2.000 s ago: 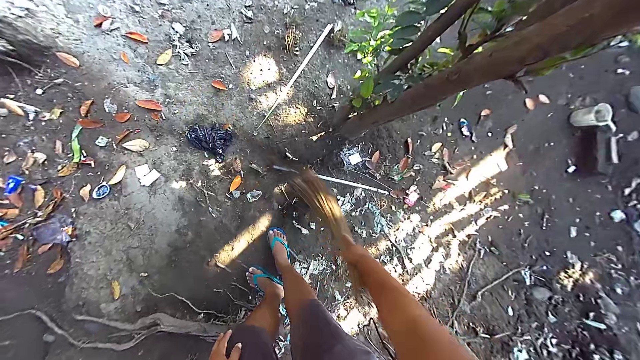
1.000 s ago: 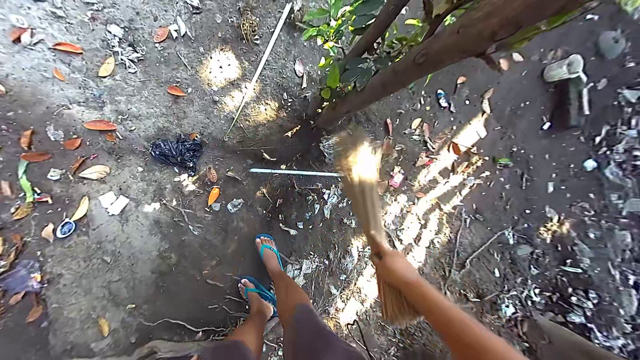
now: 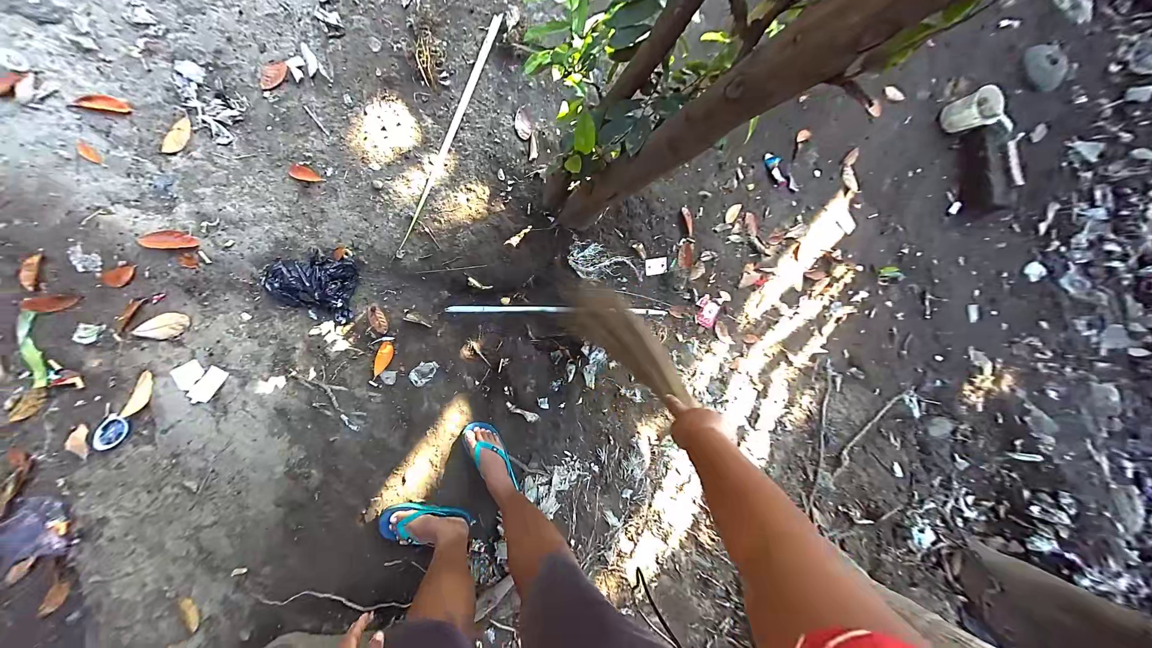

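Observation:
My right hand [image 3: 695, 425] is closed around a stick broom [image 3: 634, 346], whose bristles are motion-blurred and reach up and left over the dirt. The bristle end lies across a thin white stick [image 3: 513, 310] on the ground, near the base of a tree trunk. Only the fingertips of my left hand [image 3: 362, 630] show at the bottom edge, beside my knee; whether they hold anything is hidden. A crumpled black plastic bag [image 3: 313, 284] lies left of the broom. Dry leaves [image 3: 382, 359] and paper scraps [image 3: 207, 383] are scattered around it.
The leaning tree trunk [image 3: 720, 108] with leafy shoots rises at the upper right. A long pale stick [image 3: 454, 126] lies at the top. Roots and twigs cross the ground near my feet in blue flip-flops [image 3: 491, 454]. A plastic container [image 3: 974, 110] and a litter strip are at the right.
The broom's bristles have swung left, from right of the thin white stick's end to across it. My left fingertips have come into view at the bottom.

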